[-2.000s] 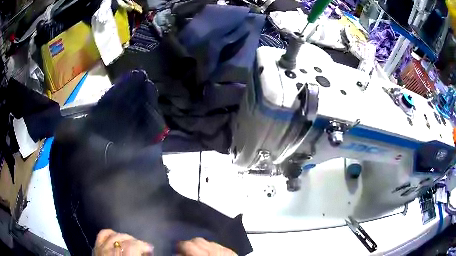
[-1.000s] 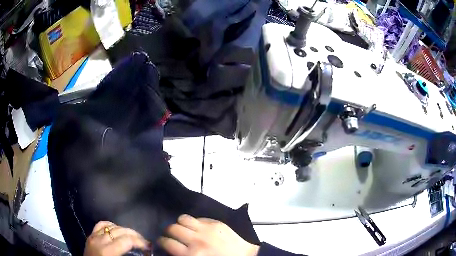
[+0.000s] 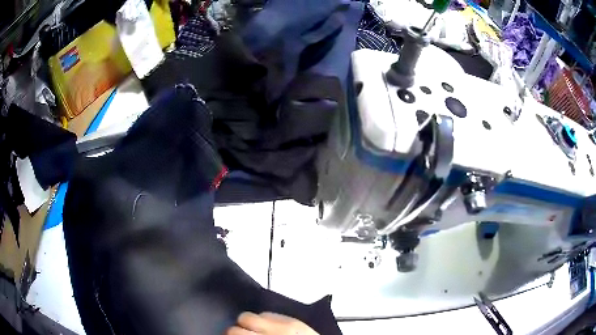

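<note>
A large black garment piece [image 3: 157, 222] lies on the left of the white machine bed, with light seam lines and a red spot at its right edge. It hangs over the front edge. My right hand [image 3: 273, 324] is at the bottom edge on the cloth, cut off by the frame; its fingertips are hidden, so its grip cannot be told. My left hand is out of the picture. The white sewing machine head [image 3: 418, 144] stands right of the cloth. The cloth is apart from the needle area [image 3: 366, 229].
Thread snips [image 3: 493, 315] lie at the bed's front right. A crumpled navy and black pile [image 3: 281, 98] is behind the garment piece. A yellow packet [image 3: 88, 69] and cut scraps [image 3: 42, 147] lie at left. A red basket [image 3: 570, 97] stands at far right.
My left hand, seen on the cloth before, has left the view at the bottom. My right hand is lower and more cut off. The garment piece stays nearly in place; the view has shifted slightly.
</note>
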